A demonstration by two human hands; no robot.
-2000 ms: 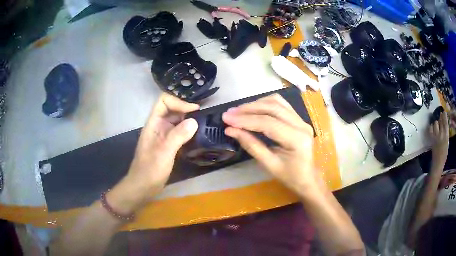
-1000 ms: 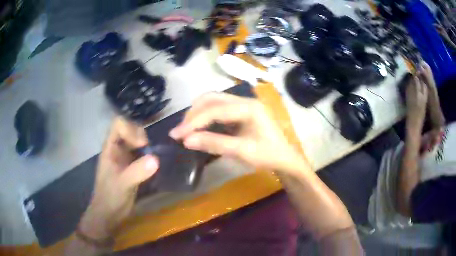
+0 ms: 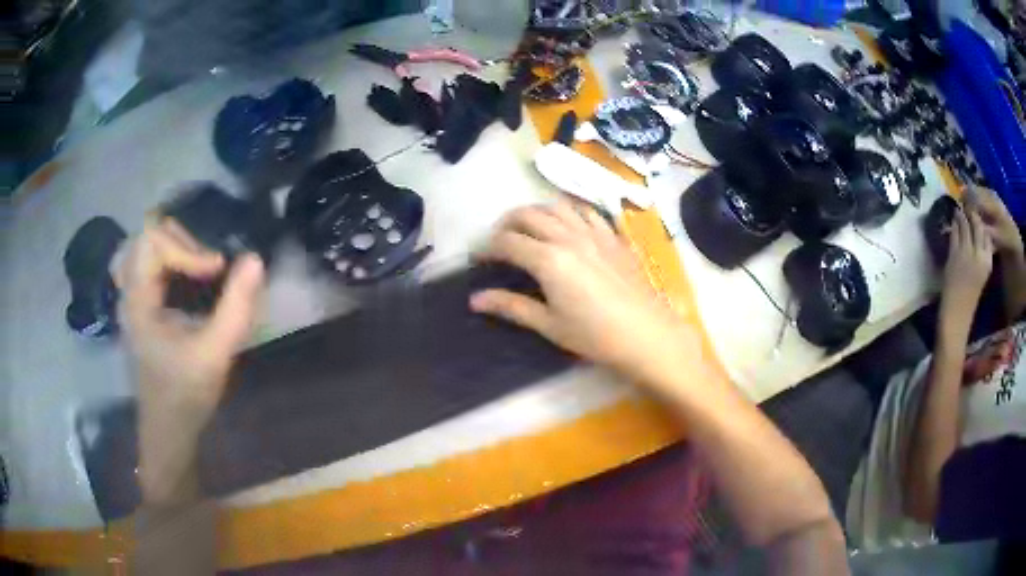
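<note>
My left hand [image 3: 186, 304] is blurred at the left, its thumb and fingers around a black housing [image 3: 221, 225] held over the table beyond the mat. My right hand [image 3: 563, 276] rests at the right part of the black mat [image 3: 383, 349], fingers apart, with nothing seen in it. Two black shells with round openings stand beyond the mat, one nearer [image 3: 358, 219] and one farther [image 3: 276, 129]. Another black housing [image 3: 92, 276] stands at the far left, beside my left hand.
Black brackets [image 3: 456, 113] and pink-handled pliers [image 3: 416, 56] lie at the back. A ring-shaped part [image 3: 632, 124] and white piece [image 3: 579, 174] lie by the orange tape [image 3: 664, 264]. Several black housings [image 3: 731, 214] stand at the right. Another person's hands [image 3: 970, 242] hold a dark part.
My left hand has moved left and away from me with the housing, off the mat. My right hand has let go of it and lowered toward the mat. The camera view has shifted.
</note>
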